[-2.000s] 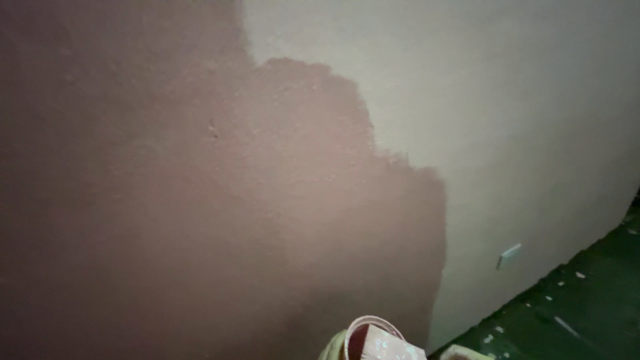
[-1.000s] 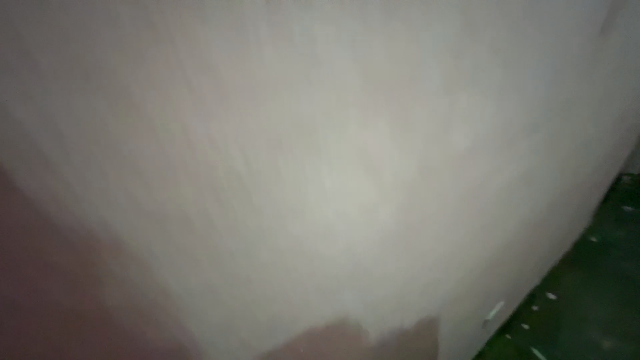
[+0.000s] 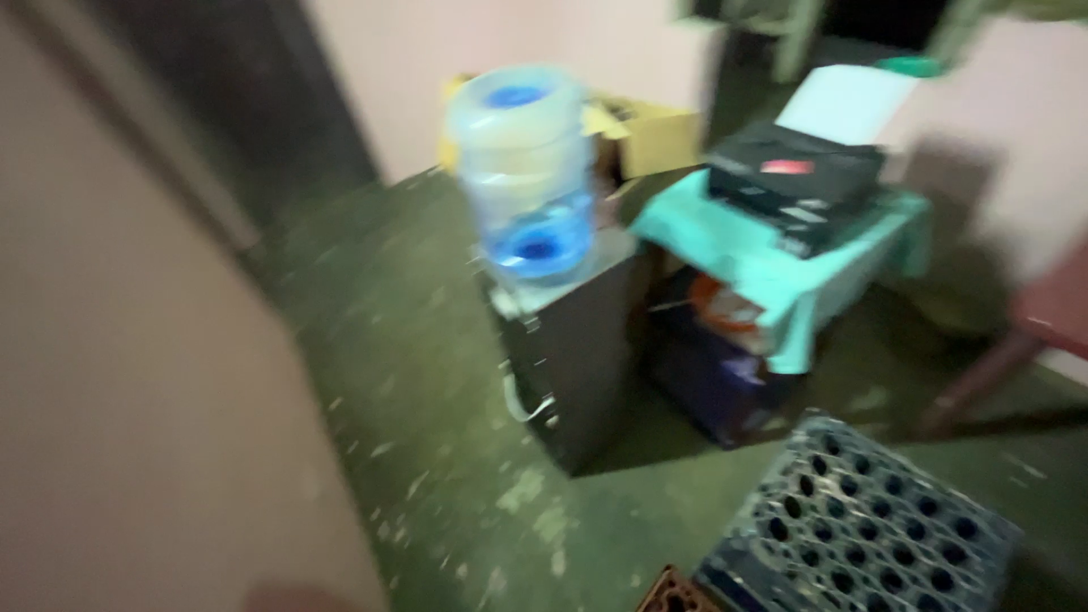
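Neither of my hands shows in the head view, so what they hold cannot be told. The picture is blurred. A large clear plastic water bottle (image 3: pixel 523 170) stands on a dark cabinet (image 3: pixel 578 365) near the middle. To its right, a black printer (image 3: pixel 795 183) with white paper (image 3: pixel 846 102) sits on a small table draped with a turquoise cloth (image 3: pixel 765 272). On the left rises a pale wall (image 3: pixel 153 340), with a darker reddish patch (image 3: pixel 297 597) at the bottom edge.
A grey perforated plastic crate (image 3: pixel 858 527) lies on the green floor (image 3: pixel 425 382) at lower right, beside part of a brown one (image 3: pixel 676 595). A red chair or stool (image 3: pixel 1054 297) stands at the right edge. An open cardboard box (image 3: pixel 663 136) is behind the bottle.
The view has swung far away from the partly painted wall to the room beside it. The container seen at the bottom edge two seconds ago is out of view.
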